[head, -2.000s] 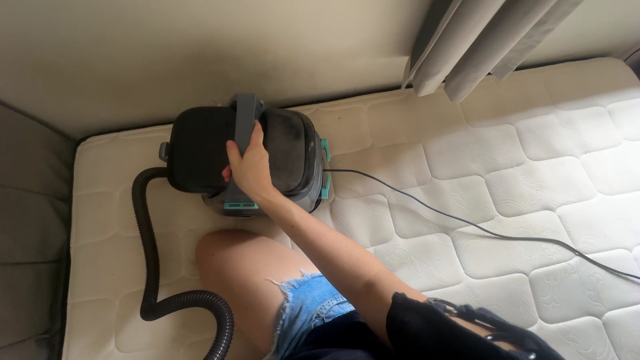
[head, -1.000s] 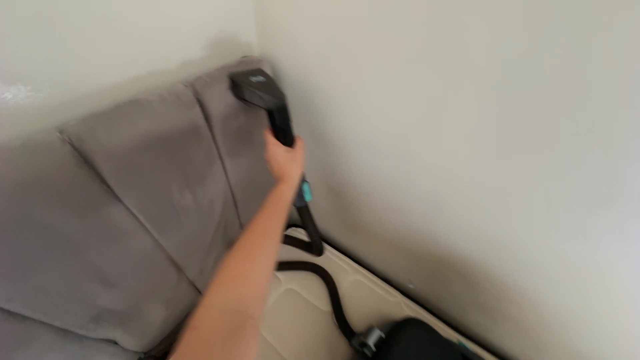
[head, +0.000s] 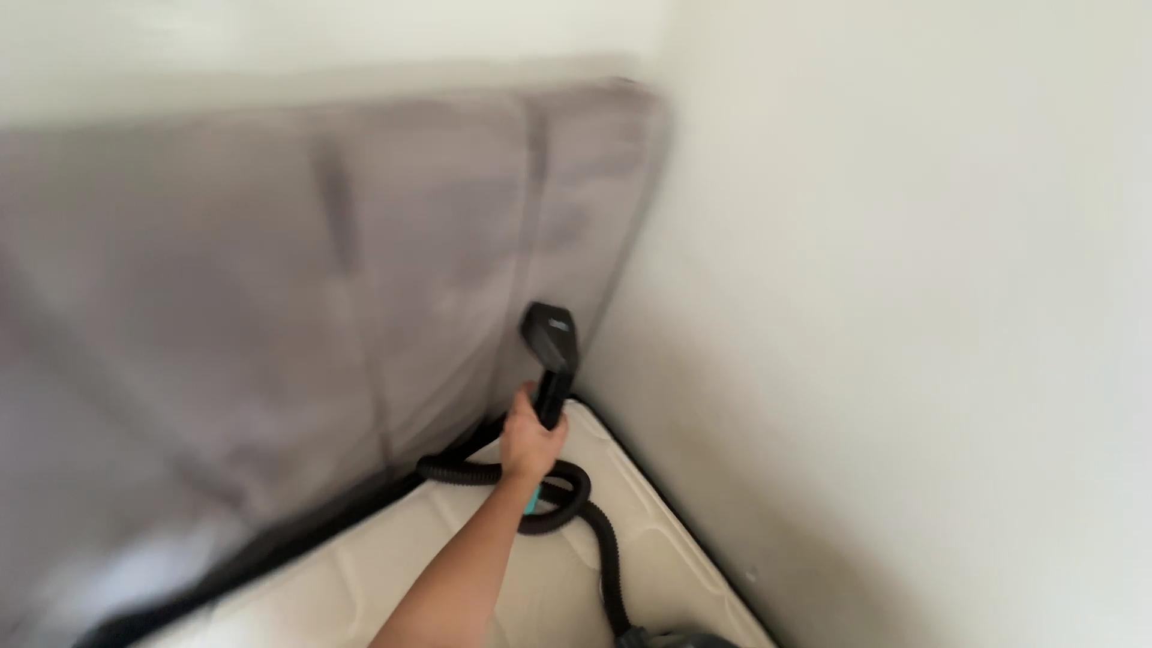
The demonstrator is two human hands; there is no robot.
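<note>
My left hand grips the black handle of an upholstery cleaner's hand tool. Its wide black nozzle points up, in front of the lower right part of the grey padded headboard; whether it touches the fabric I cannot tell. Just below the hand shows a teal part. A black ribbed hose loops under and around my wrist, over the mattress, and runs down to the dark cleaner body, mostly cut off at the bottom edge. My right hand is out of view.
The cream quilted mattress fills the corner between the headboard and a pale wall on the right. A dark gap runs along the headboard's foot. Blur softens much of the view.
The nozzle, near the headboard's top corner one second ago, is now much lower, close to the mattress corner. The earliest frame shows a hand on the cleaner's carrying handle. The view has swung left.
</note>
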